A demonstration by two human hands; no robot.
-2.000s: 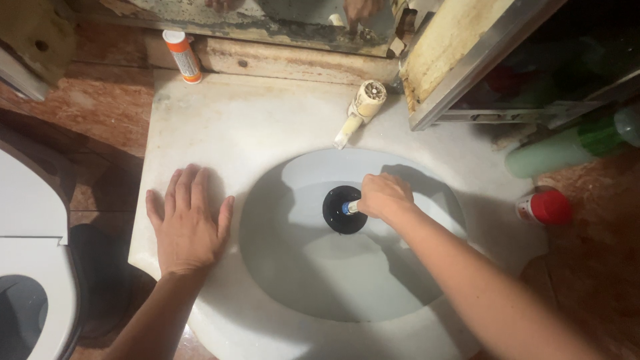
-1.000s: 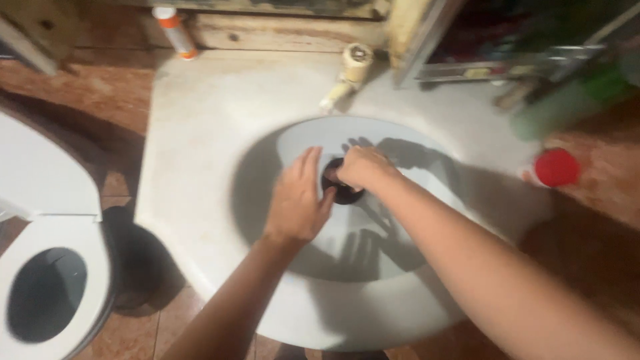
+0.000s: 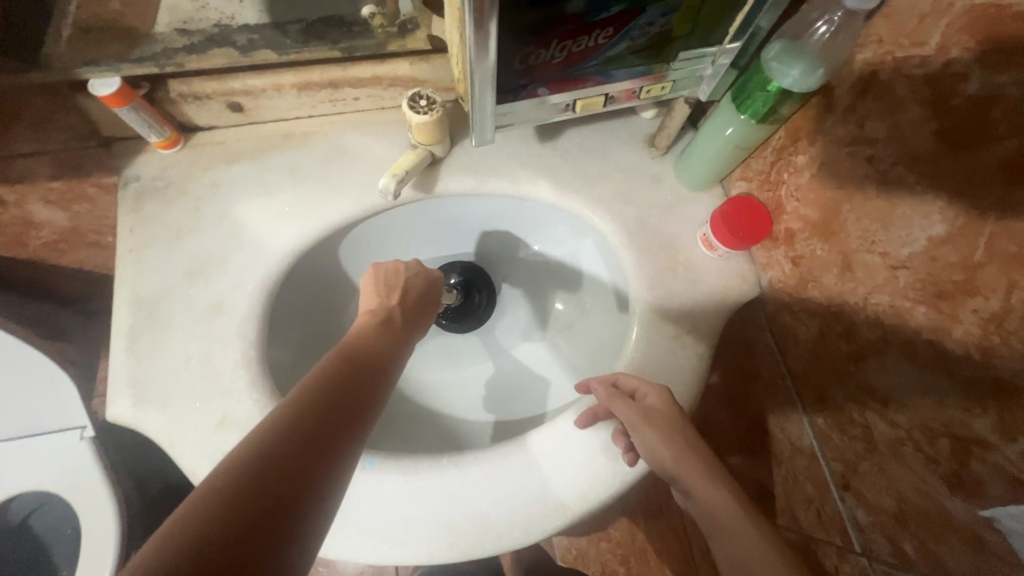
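My left hand [image 3: 400, 298] is closed around the handle of a small black rubber plunger [image 3: 468, 298]. The plunger's cup stands in the middle of the oval sink basin [image 3: 320, 320], which appears to hold water; the fist hides most of the handle. Over the basin's front right rim, my right hand [image 3: 636, 420] hovers empty with its fingers loosely apart. A worn, cream-coloured faucet [image 3: 418, 144] rises behind the basin, its spout pointing toward the basin's back edge.
An orange and white tube [image 3: 136, 116] stands at the back left. A red-capped container [image 3: 738, 224] and a plastic bottle of green liquid [image 3: 740, 120] are on the right. A mirrored cabinet [image 3: 484, 72] overhangs the back, and a toilet [image 3: 48, 400] is at the left.
The plunger handle has passed from my right hand to my left. My right hand has drawn back to the basin's front right rim. My left hand earlier lay on the counter left of the basin.
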